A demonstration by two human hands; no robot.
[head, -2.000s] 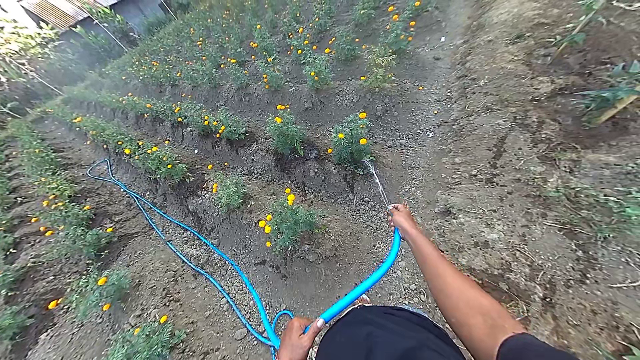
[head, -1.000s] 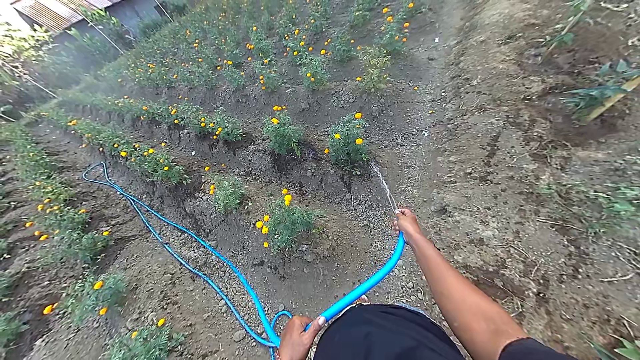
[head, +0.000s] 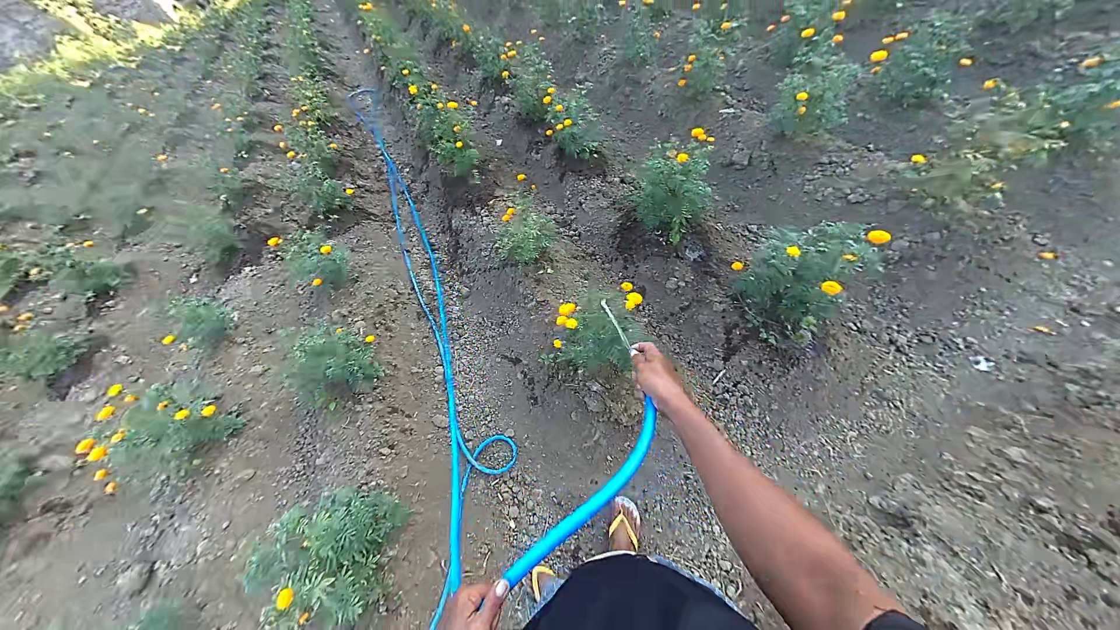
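Note:
My right hand (head: 658,378) grips the blue hose (head: 577,518) close to its outlet. A thin stream of water (head: 615,323) leaves the outlet toward the upper left, over a marigold plant (head: 597,339) with yellow blooms just beyond the hand. At the bottom edge my left hand (head: 472,608) is closed around the same hose, partly cut off by the frame. Between the hands the hose bends in a curve. The rest of it runs up the furrow in long lines, with a small loop (head: 495,455) on the soil near the left hand.
Rows of marigolds stand on both sides, among them a plant (head: 802,278) at the right, one (head: 671,191) farther up and a bushy one (head: 325,551) at lower left. My sandalled foot (head: 624,525) rests on pebbly soil. Bare gravelly ground (head: 954,455) lies at the right.
The view has swung left along the rows. The water stream, earlier directed at a plant farther right in the row, now passes over another marigold. Both hands still hold the hose.

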